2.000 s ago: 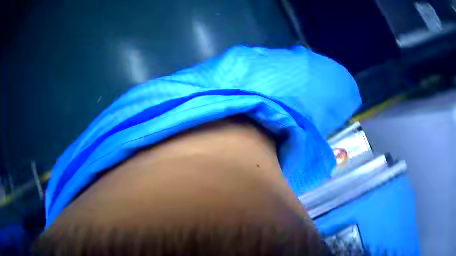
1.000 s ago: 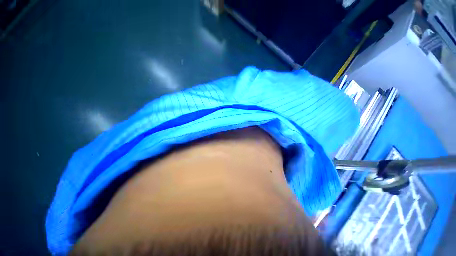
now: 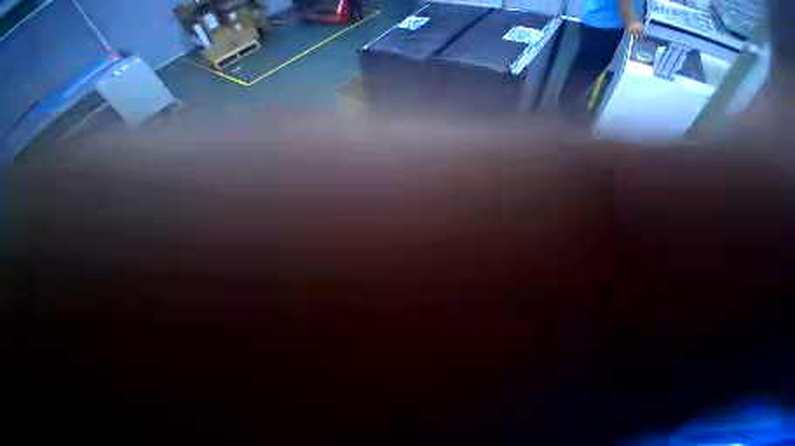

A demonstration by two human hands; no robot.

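A dark reddish-brown blur (image 3: 392,261) very close to the lens covers most of the view. It may be a hand or other skin; I cannot tell which, nor whether it is left or right. No fingers and no held object can be made out. A blurred bright blue patch (image 3: 741,429) shows at the bottom right corner. Whatever lies directly in front of me is hidden.
Dark covered stacks (image 3: 453,52) with pale labels stand at the top centre. Right of them is a person's blue top (image 3: 603,13), beside a white-topped unit (image 3: 654,104). Cartons on a pallet (image 3: 228,43) stand near yellow floor lines. A pale panel (image 3: 135,90) leans at left.
The view has swung up to the wider workshop. The blue smock and skin, the bench with its panel and the metal arm are gone from sight. A dark blur now covers the lower picture.
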